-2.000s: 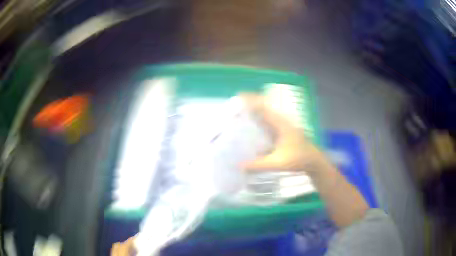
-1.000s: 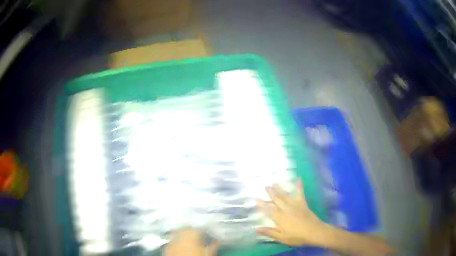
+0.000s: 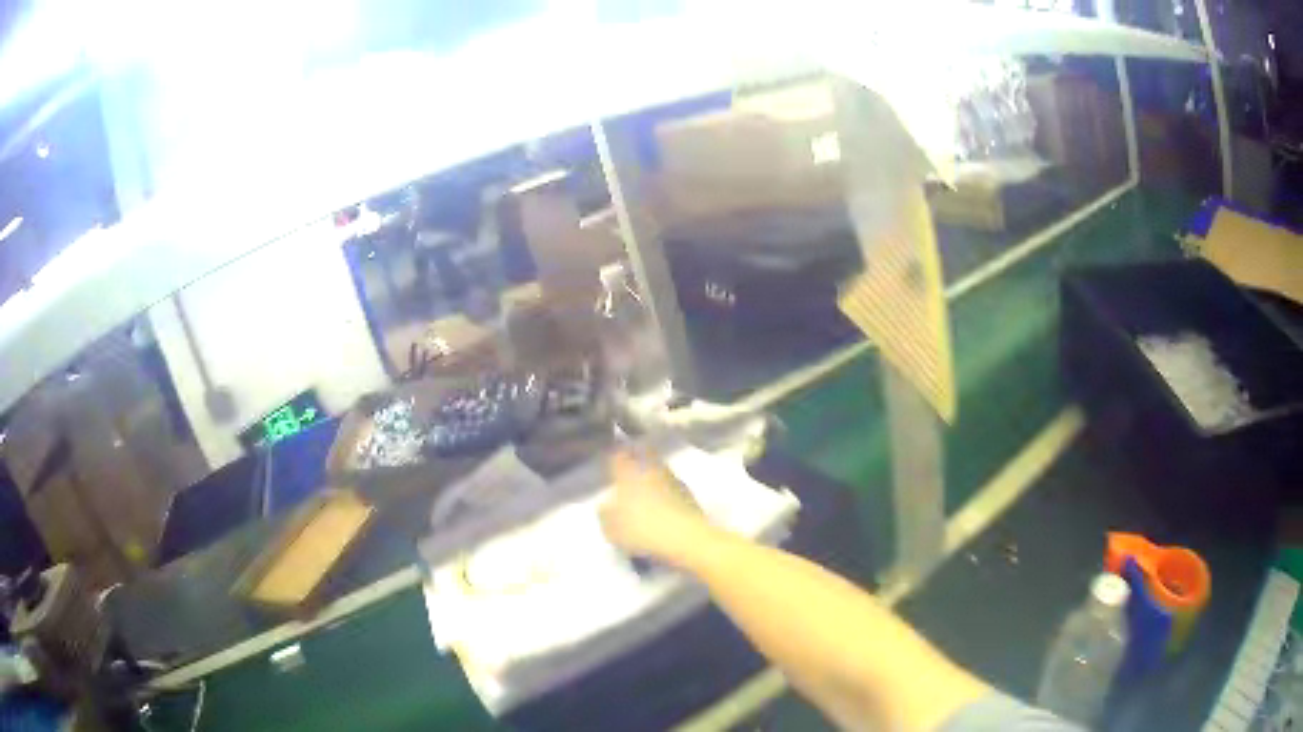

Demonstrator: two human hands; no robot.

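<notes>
My right hand (image 3: 650, 512) reaches in from the lower right, over a thick stack of white record sheets (image 3: 565, 615) on the green line. Its fingers are blurred at the stack's upper part; I cannot tell whether they hold anything. A grey sleeve edge shows at the bottom. My left hand is out of the picture. A yellowish circle shows on the top sheet. A clear bottle (image 3: 1082, 661) with a white cap stands upright at the lower right, beside an orange and blue tape dispenser (image 3: 1169, 579). A green tote (image 3: 1290, 601) is cut off at the right edge, with white units in it.
A black bin (image 3: 1107, 322) with clear-white pieces is at the right. A pale upright post (image 3: 915, 486) with a hanging yellowish sheet (image 3: 903, 308) rises right of the papers. A brown carton piece (image 3: 305, 551) and a tray of small shiny parts (image 3: 465, 426) lie behind and left.
The view has swung up from the filled green tote to the line and papers. My right hand has left the tote and is now over the sheets; my left hand has gone from view.
</notes>
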